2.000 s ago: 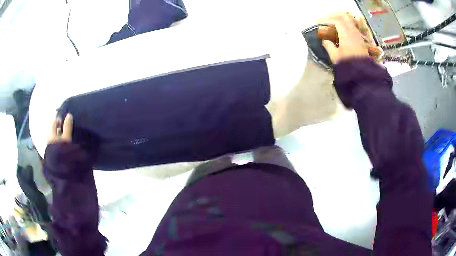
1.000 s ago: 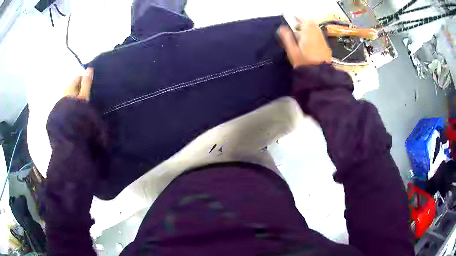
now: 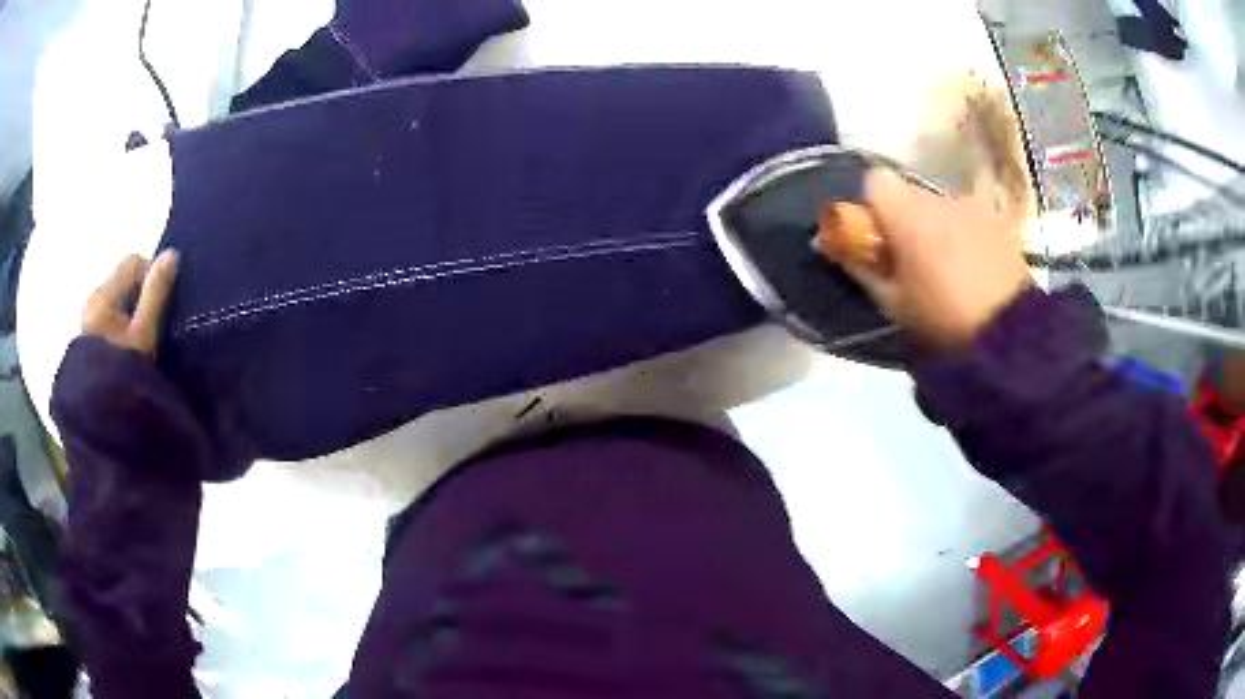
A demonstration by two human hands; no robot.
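Note:
A dark navy garment piece (image 3: 451, 205) lies flat across the cream pressing table (image 3: 928, 116), with a pale double stitch line running along it. My right hand (image 3: 949, 260) grips the orange-brown handle of the steam iron (image 3: 799, 239). The iron's pale-rimmed pointed tip rests over the right end of the piece, at the end of the stitch line. My left hand (image 3: 134, 303) is at the left edge of the piece, fingers on the cloth; the thumb is partly hidden.
Another dark garment piece (image 3: 423, 30) lies behind the first. The metal iron rest (image 3: 1062, 130) stands at the table's right end beside a brown scorch. Hoses run off right. A red basket (image 3: 1045, 608) is low right.
The garment piece was lifted and turned to show its stitch line, and now lies flat. My right hand let go of the cloth and took the iron from the rest onto the piece.

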